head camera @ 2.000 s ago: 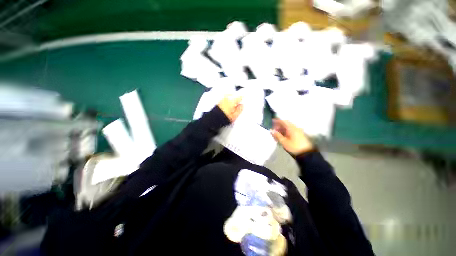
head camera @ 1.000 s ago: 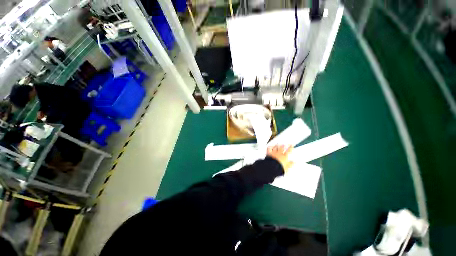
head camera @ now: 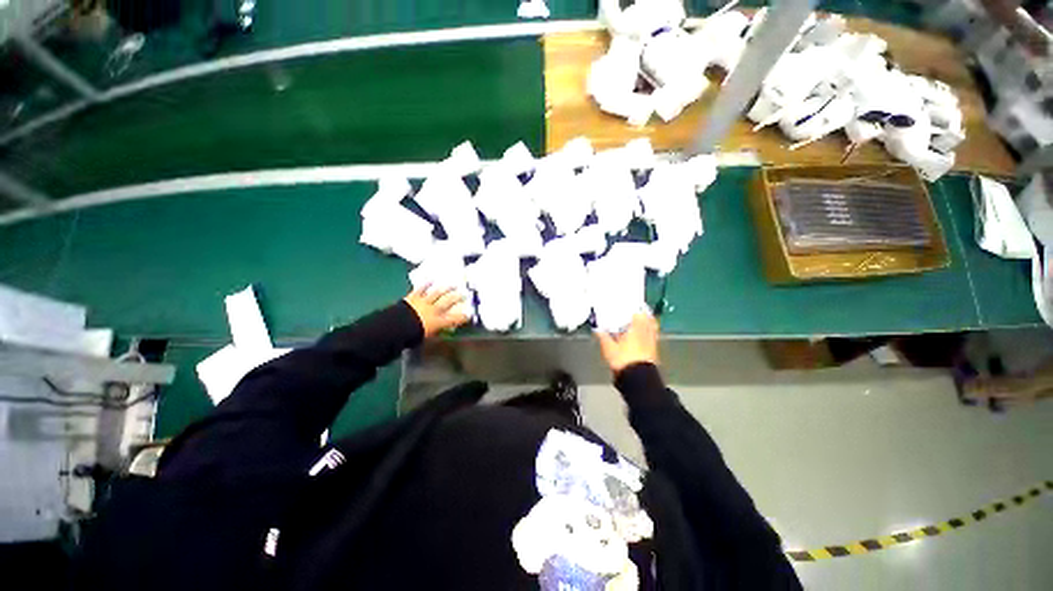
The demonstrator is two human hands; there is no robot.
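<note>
White security camera units stand in close rows on the green bench top in front of me. My left hand lies against the unit at the left end of the near row. My right hand is at the lower edge of the unit at the right end of that row. The fingertips of both hands are partly hidden against the white plastic, and I see no label in them.
White label strips lie at the left. A shallow brown carton with a grey parts tray stands at the right. More white units are heaped on a brown cardboard sheet behind a slanting grey post.
The view has swung from the strips and label roll back to the camera units. My left hand has left the strips and is at the units. My right hand has come into view.
</note>
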